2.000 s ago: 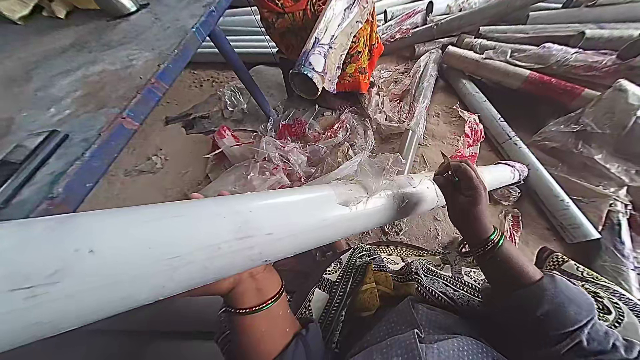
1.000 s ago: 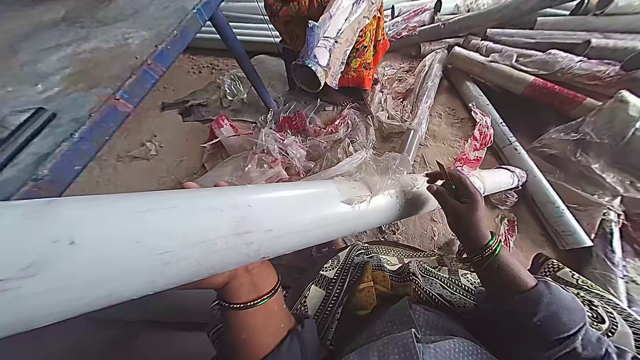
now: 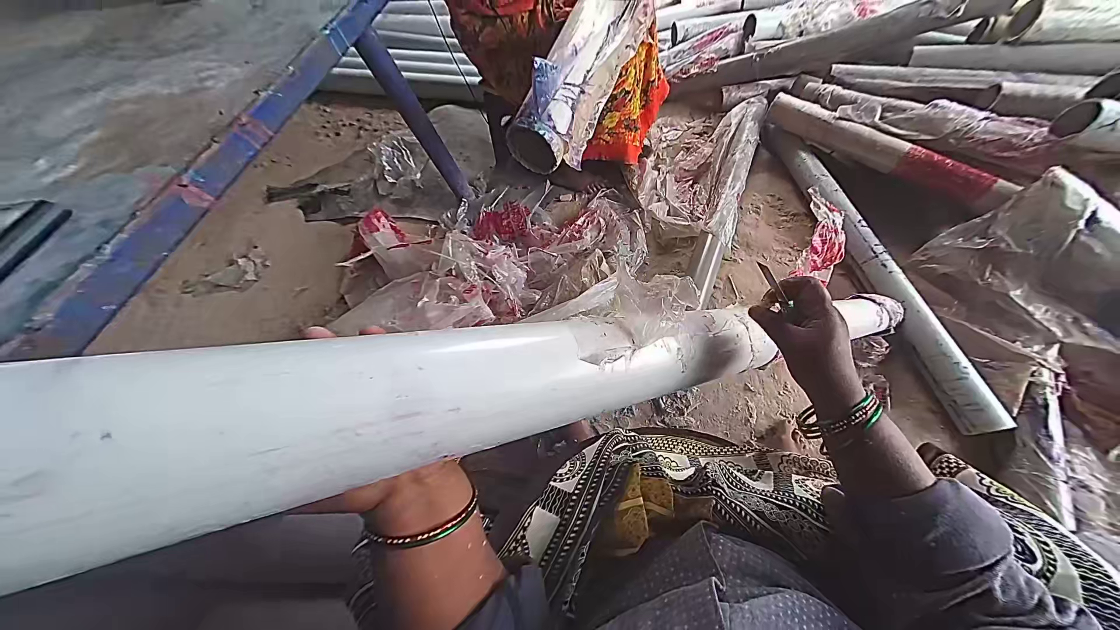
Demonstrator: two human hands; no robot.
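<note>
A long white pipe (image 3: 289,402) runs across my lap from the left edge to the right. My left hand (image 3: 402,490) supports it from beneath, with fingertips showing over the far side. Clear plastic film (image 3: 652,306) is bunched on the pipe's middle, beside a dark smudge, and a wrapped part reaches to the far end. In my right hand (image 3: 805,328) is a small thin blade (image 3: 772,282), pointing up and away. The fist is at the wrapped part of the pipe; whether the blade touches the film cannot be told.
Crumpled plastic scraps with red print (image 3: 499,262) lie on the sandy floor. A blue-framed table (image 3: 201,188) stands at the left. Ahead, a person in orange patterned cloth (image 3: 634,96) is beside a film-wrapped pipe (image 3: 582,79). More pipes (image 3: 892,262) are piled at the right.
My right hand, with the blade, has shifted slightly from its place along the pipe two seconds ago. The left hand still supports the pipe.
</note>
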